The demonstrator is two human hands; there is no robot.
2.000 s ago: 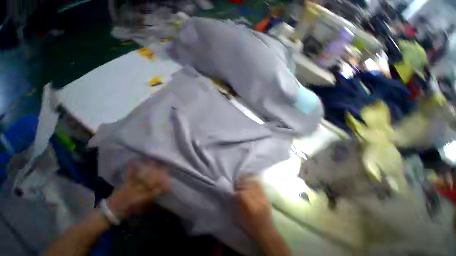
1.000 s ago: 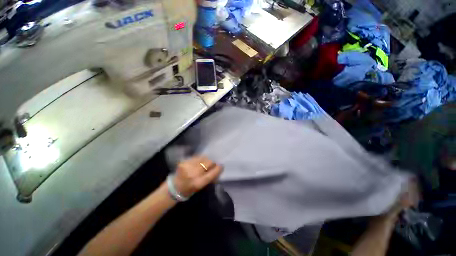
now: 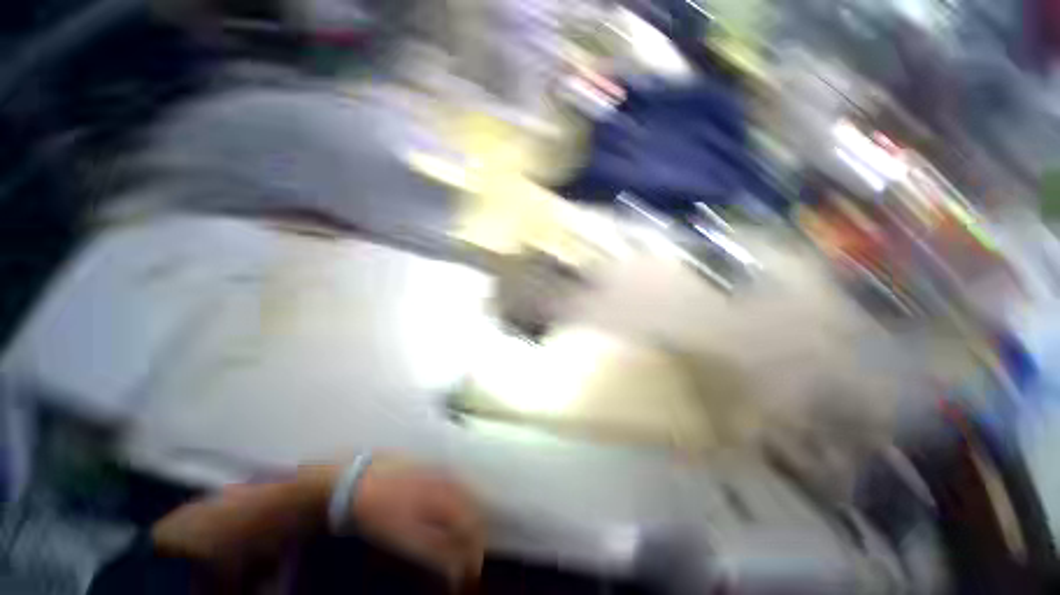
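Note:
The frame is heavily blurred. My left hand [image 3: 419, 511], with a pale band on the wrist, is low at the front edge of the white table [image 3: 233, 384]. No cloth shows clearly in it, and its fingers are too blurred to read. My right hand is not in view. The cream sewing machine [image 3: 744, 325] stands to the right, with bright light around its needle area. A grey fabric heap [image 3: 302, 157] lies at the back left of the table.
A yellow petal-like shape [image 3: 500, 186] shows by the machine's head end. Dark blue cloth [image 3: 674, 140] lies behind the machine. Blurred coloured items fill the back right. Dark floor shows at the far left.
The view has swung left from the right side of the machine to the table and heap. The grey panel stretched between my hands and my right hand are out of view.

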